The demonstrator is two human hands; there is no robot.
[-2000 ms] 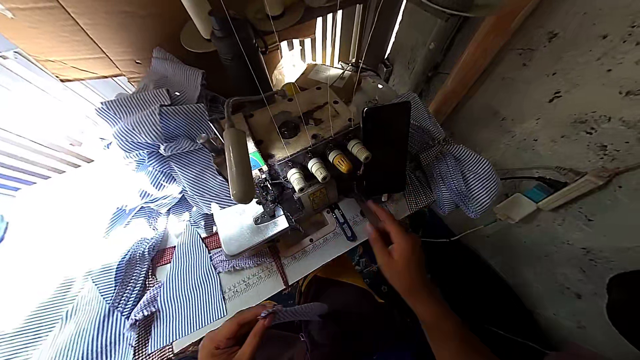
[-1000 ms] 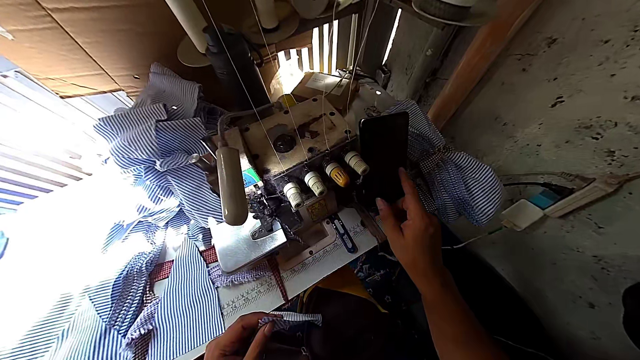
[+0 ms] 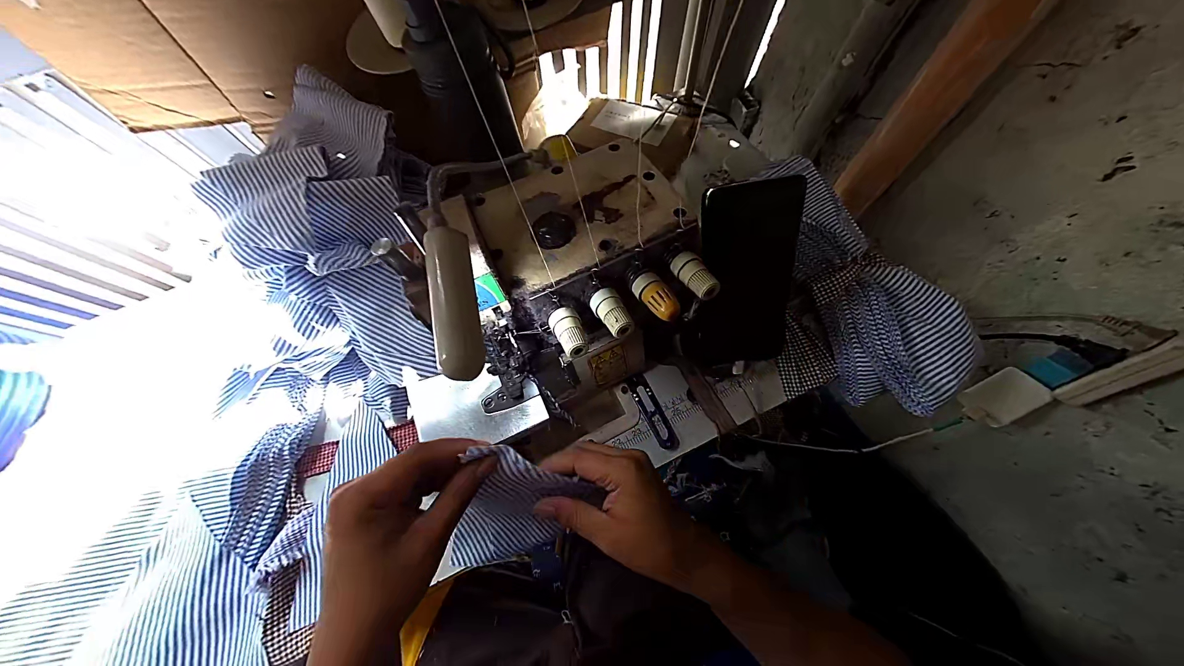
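Observation:
Between my two hands, in front of the machine, is a small piece of blue-and-white striped fabric [image 3: 518,495]. My left hand [image 3: 398,518] pinches its upper left edge between thumb and fingertips. The right side of the piece is gripped by my right hand [image 3: 620,509], thumb below and fingers above. Just beyond stands an overlock sewing machine [image 3: 592,213] with white and yellow tension dials [image 3: 655,294] and threads running up from it. Its bright metal plate [image 3: 476,410] lies a little beyond my left hand. A dark smartphone [image 3: 751,268] leans upright at the machine's right side.
Striped fabric pieces [image 3: 351,305] are heaped left of the machine, with more [image 3: 157,573] at the lower left. A gathered striped bundle [image 3: 897,333] sits at the right. A blue clip-shaped tool [image 3: 653,413] lies on the ruler-marked table edge [image 3: 740,398]. A cable and white box [image 3: 1006,398] are by the wall.
My right hand has come down from beside the phone and now grips the striped piece. My left hand has risen with the fabric toward the machine's front edge.

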